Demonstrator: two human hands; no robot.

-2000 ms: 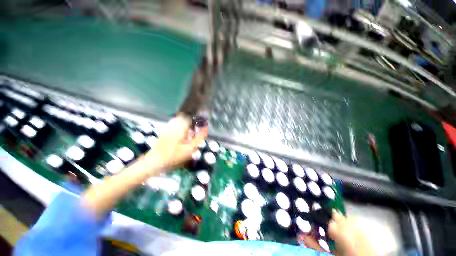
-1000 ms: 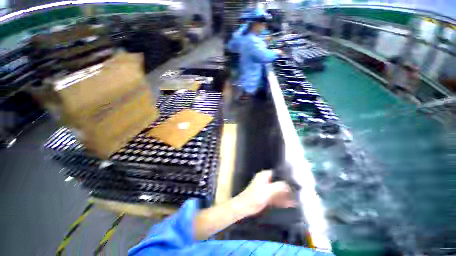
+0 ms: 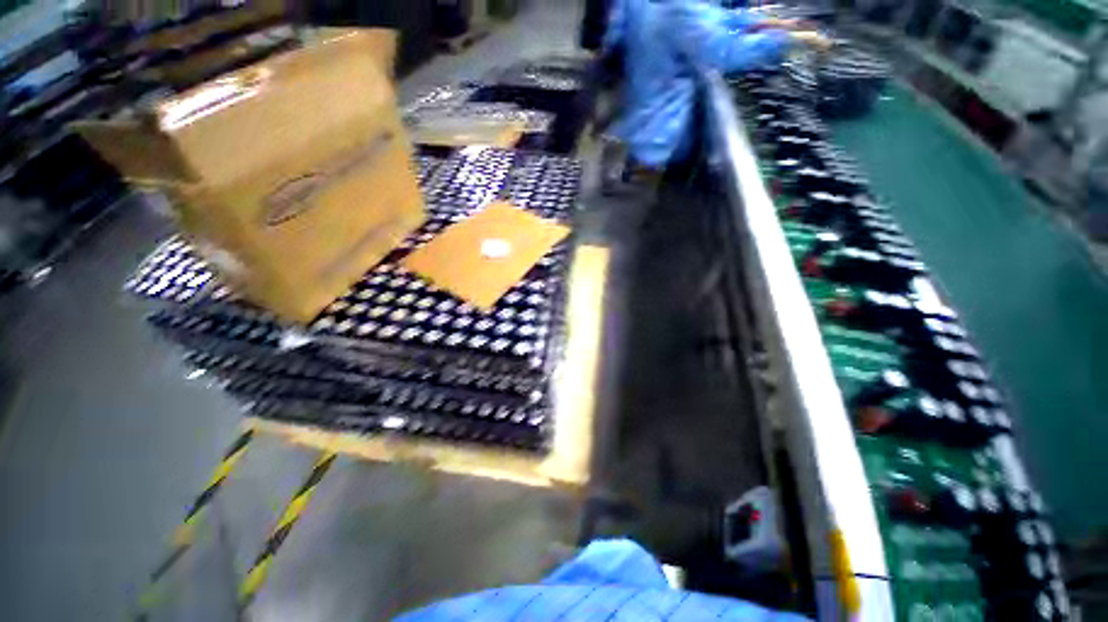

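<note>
Stacked trays (image 3: 474, 337) full of white-topped black capacitors lie on a pale wooden pallet (image 3: 588, 365) left of centre. An open brown carton (image 3: 310, 201) stands tilted on the left part of the stack. A flat tan cardboard sheet (image 3: 468, 270) with a white spot lies on the top tray. Neither of my hands is in view; only my blue smock shows at the bottom edge.
A row of green circuit boards (image 3: 866, 346) with capacitors runs along the line at right, behind a white rail (image 3: 796, 328). A green surface (image 3: 984, 231) lies beyond. A person in a blue smock (image 3: 666, 91) stands at the line ahead. A grey box (image 3: 753, 527) sits below the rail.
My left hand and forearm have dropped out of the picture. The view has shifted; the tray stack and carton now appear slightly higher and farther right, and the person ahead looks nearer.
</note>
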